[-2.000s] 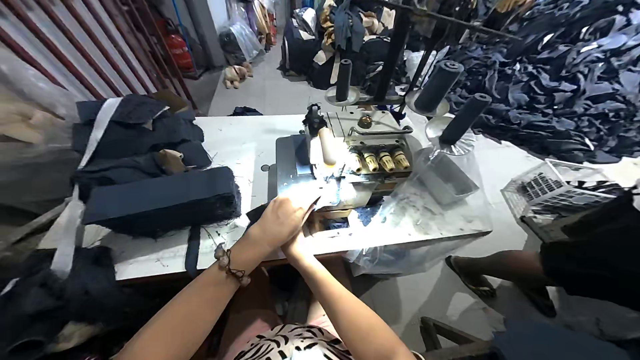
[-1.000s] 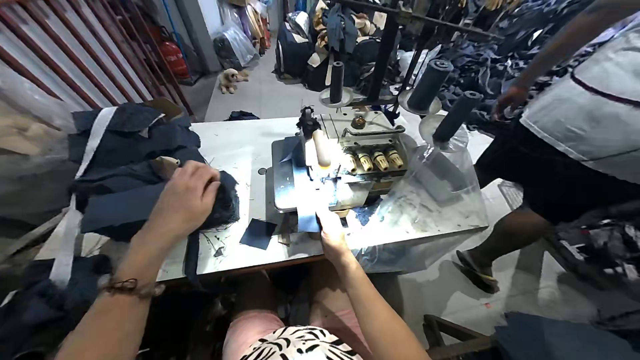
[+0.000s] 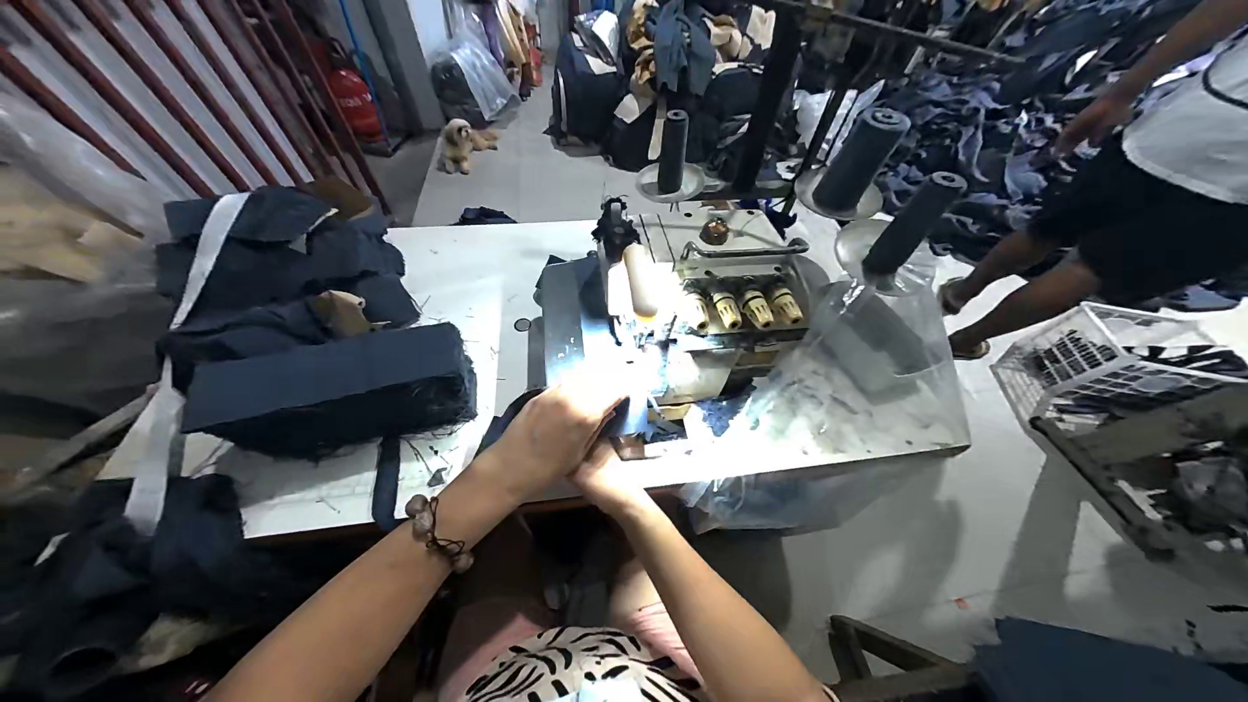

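An overlock sewing machine [image 3: 721, 283] stands on a white table, its lamp glaring over the needle area. My left hand [image 3: 551, 429], with a beaded bracelet at the wrist, lies on dark blue fabric [image 3: 504, 421] just in front of the presser foot. Close against it, my right hand [image 3: 606, 475] is at the fabric's near edge; its fingers are partly hidden and washed out by the light. To the left sits a stack of cut dark blue fabric pieces [image 3: 327, 380], with more dark cloth [image 3: 283, 253] behind it.
Thread cones [image 3: 863, 156] stand behind the machine. A plastic bag [image 3: 819, 390] hangs over the table's right end. A white crate [image 3: 1102, 351] is at the right. A person [image 3: 1121, 185] stands beyond it, and a small dog [image 3: 463, 144] sits on the floor behind the table.
My left hand has moved from the fabric stack to the machine, beside my right hand. The small dark piece that lay before the machine no longer shows there. The other person has moved away to the right.
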